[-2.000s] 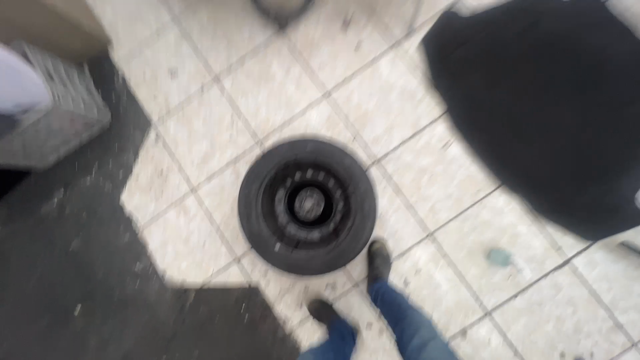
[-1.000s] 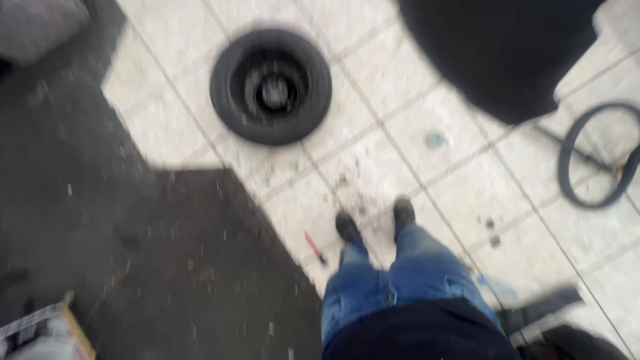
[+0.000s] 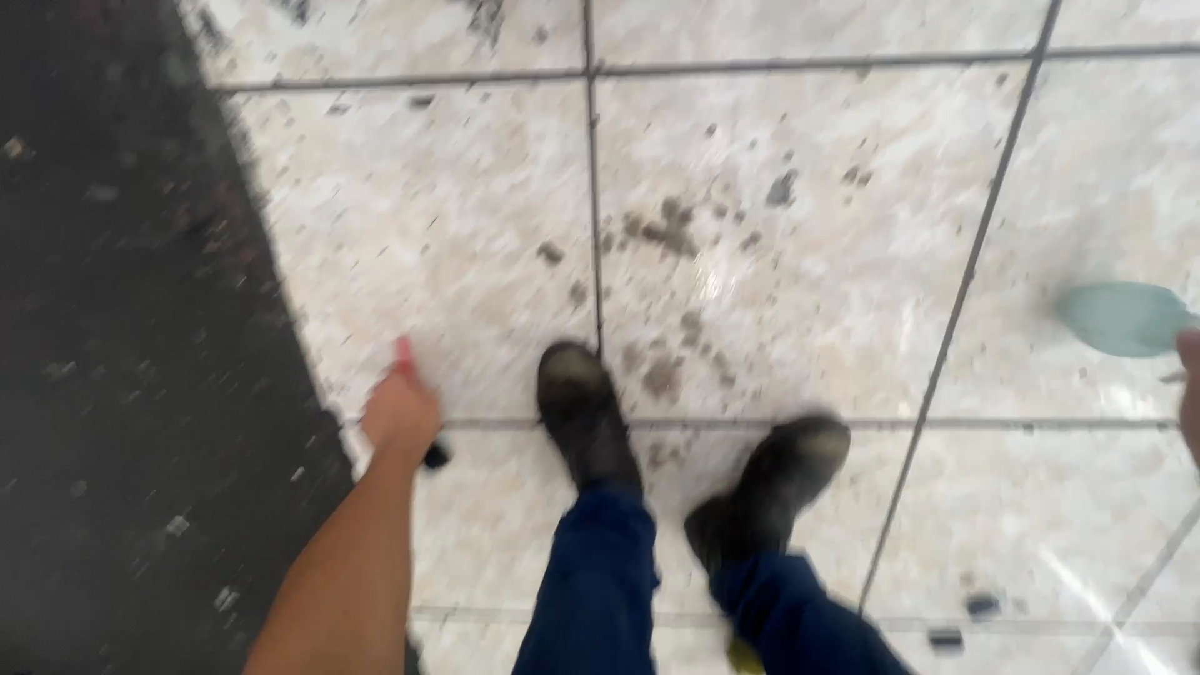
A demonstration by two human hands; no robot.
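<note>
My left hand (image 3: 401, 412) is down at the tiled floor, left of my shoes, with its fingers around a slim red and black tool (image 3: 403, 351). The red end shows beyond my fingers and a black end sticks out beside the wrist; blur hides what kind of tool it is. Only part of my right hand (image 3: 1191, 389) shows, at the right edge, beside a pale green, rounded, flat-looking object (image 3: 1125, 319). Whether its fingers hold anything cannot be told.
My two dark shoes (image 3: 586, 408) stand on pale tiles (image 3: 469, 187) marked with brown stains. A dark, rough floor area (image 3: 122, 375) lies at the left. Small dark pieces (image 3: 946, 639) lie at the lower right, and something yellow-green (image 3: 745, 656) shows by my right leg.
My hands have come into view, the left one at the red tool that lay on the floor a second ago. The view is much nearer the floor; the wheel has left it.
</note>
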